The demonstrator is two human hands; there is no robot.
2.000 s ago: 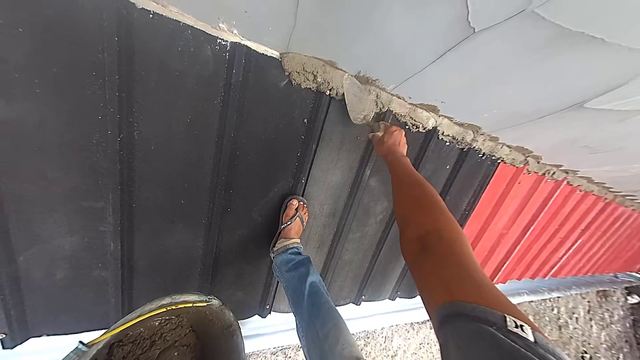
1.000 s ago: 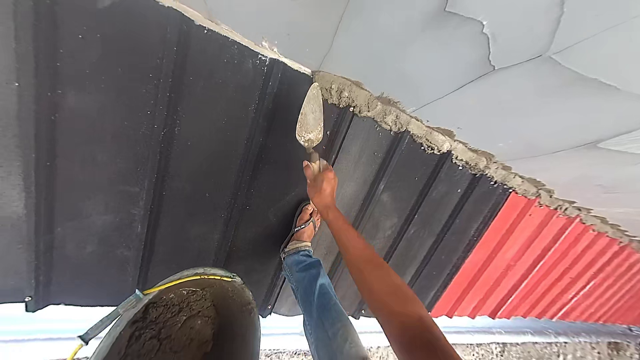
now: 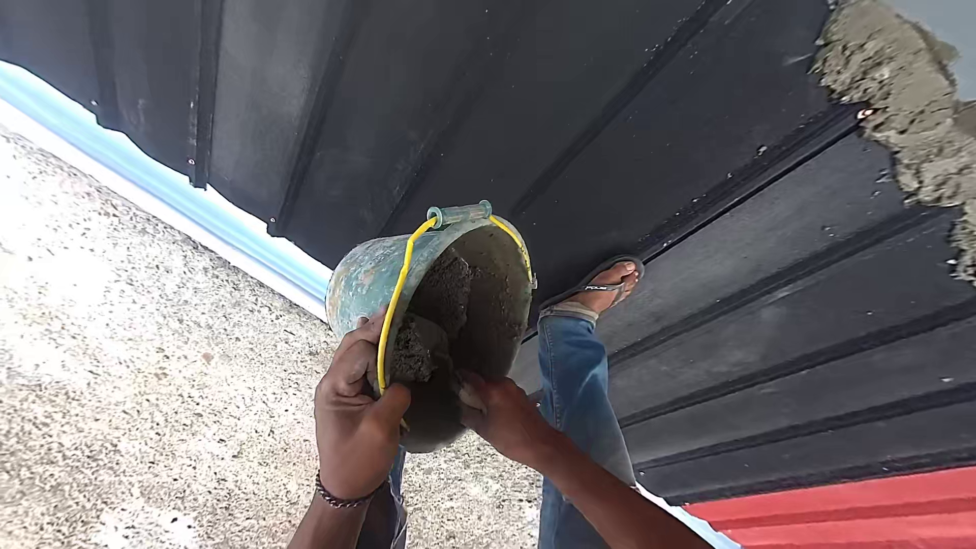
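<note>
A green bucket (image 3: 366, 271) with a yellow wire handle is tilted below me, dark wet mortar (image 3: 442, 297) inside. My left hand (image 3: 358, 412) grips its rim and the lower part of the handle. My right hand (image 3: 499, 412) reaches into the bucket's mouth, closed around the trowel's handle (image 3: 470, 395); the blade is hard to make out against the mortar. Fresh grey mortar (image 3: 892, 91) runs as a rough band along the upper edge of the black ribbed metal roofing (image 3: 579, 99).
My sandalled foot (image 3: 610, 286) stands on the black sheets, right of the bucket. Red ribbed sheets (image 3: 854, 503) adjoin at lower right. A light blue edge strip (image 3: 152, 202) borders the roofing, with speckled rough ground (image 3: 152, 366) beyond it. Part of a grey wall (image 3: 934, 23) shows at top right.
My right hand has moved from the mortar joint by the wall into the bucket. My left hand, unseen earlier, now holds the bucket's rim. The view has swung toward the bucket.
</note>
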